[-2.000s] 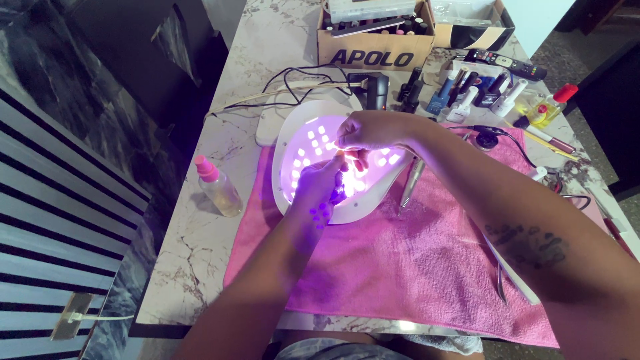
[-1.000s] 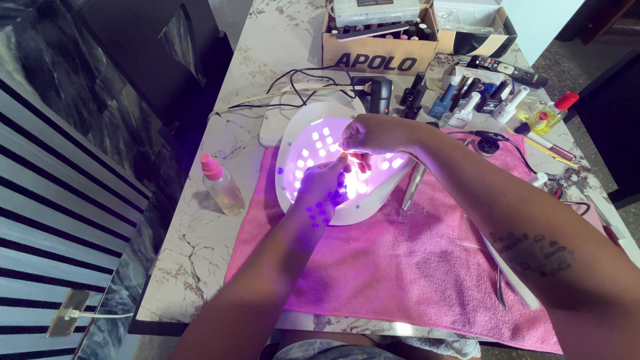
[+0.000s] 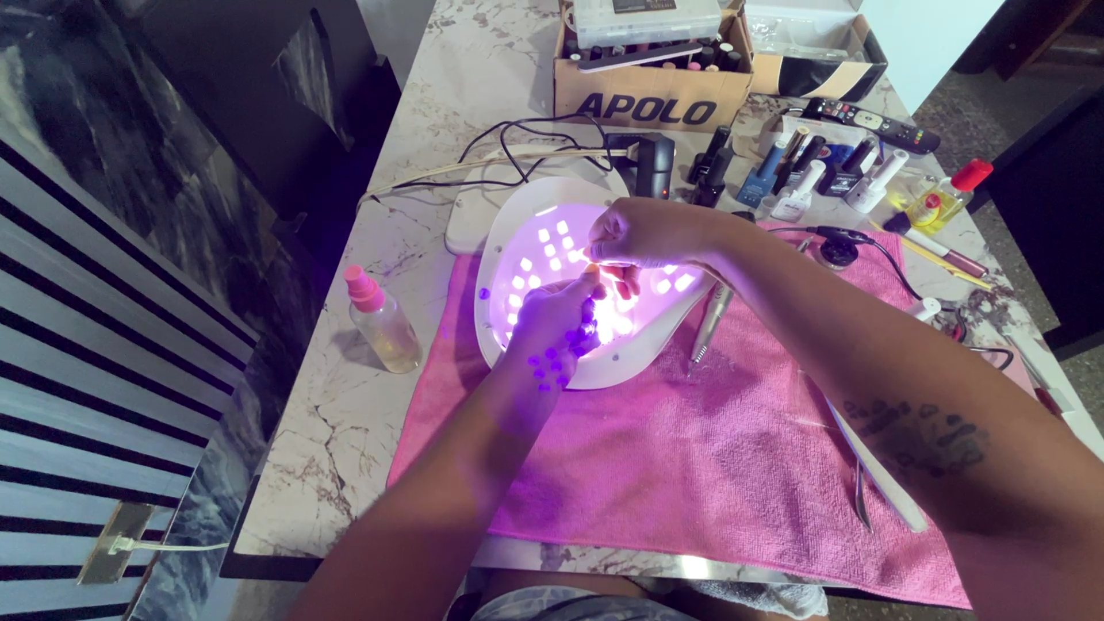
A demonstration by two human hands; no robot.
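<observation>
A white UV/LED nail lamp [image 3: 509, 216], upturned with its lit inside facing up, lies on a pink towel [image 3: 655, 466]. Over its glowing bowl, my left hand [image 3: 561, 306] comes in from the lower left with fingers bent. My right hand [image 3: 634, 237] reaches across from the right, and its fingertips are close to those of the left. Glare between the fingertips hides whether either hand pinches something small. Just right of the lamp, partly under my right forearm, lies a metal nail drill handpiece [image 3: 711, 328].
Left stands a pink-capped spray bottle [image 3: 379, 323]. Behind are black cables [image 3: 517, 129], a cardboard box [image 3: 647, 99] of polish bottles and a remote control [image 3: 875, 125]. Nail polish bottles [image 3: 802, 194] and a red-capped bottle [image 3: 944, 203] stand right. A nail file [image 3: 880, 474] lies under my right forearm.
</observation>
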